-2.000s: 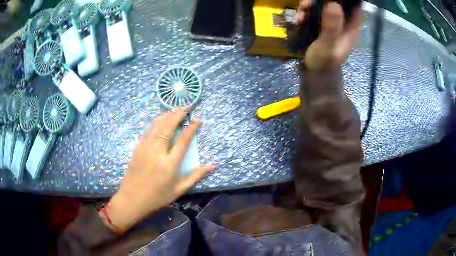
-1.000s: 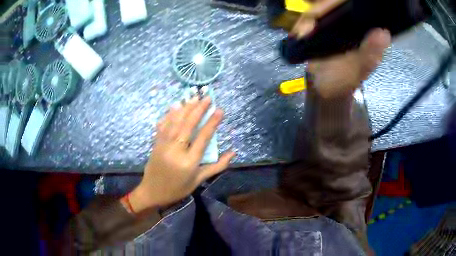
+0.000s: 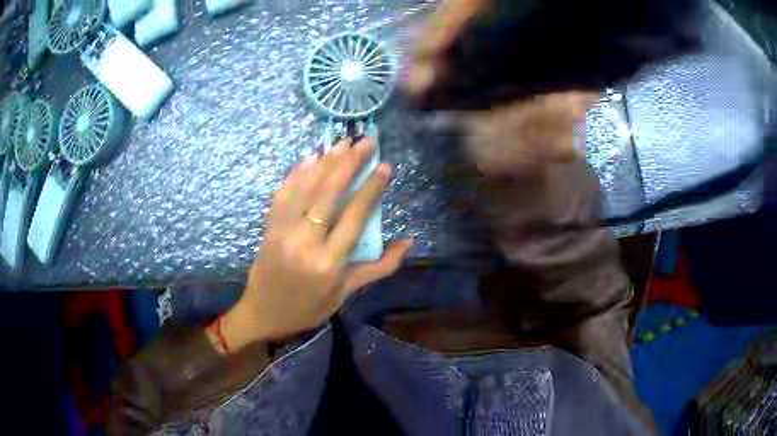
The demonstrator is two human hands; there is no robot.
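A pale blue-green handheld fan (image 3: 350, 75) lies on the silvery padded bench, head away from me, with its neck joint open. My left hand (image 3: 319, 230) lies over the fan's handle and holds it down, fingertips just below the neck. My right hand (image 3: 528, 132) is blurred and holds the thick black electric screwdriver (image 3: 579, 43), which lies tilted to the right of the fan head. The driver's tip is blurred, and I cannot tell whether it touches anything.
Several waiting fans (image 3: 86, 124) lie at the left and upper left of the bench (image 3: 187, 196). A black cord (image 3: 690, 196) curves at the right. Blue floor (image 3: 682, 366) shows beyond the bench's near edge.
My right hand has moved left and nearer with the black screwdriver, towards the fan head. The yellow feeder, dark rectangle and yellow handle no longer show. My left hand stays on the fan as the view shifts.
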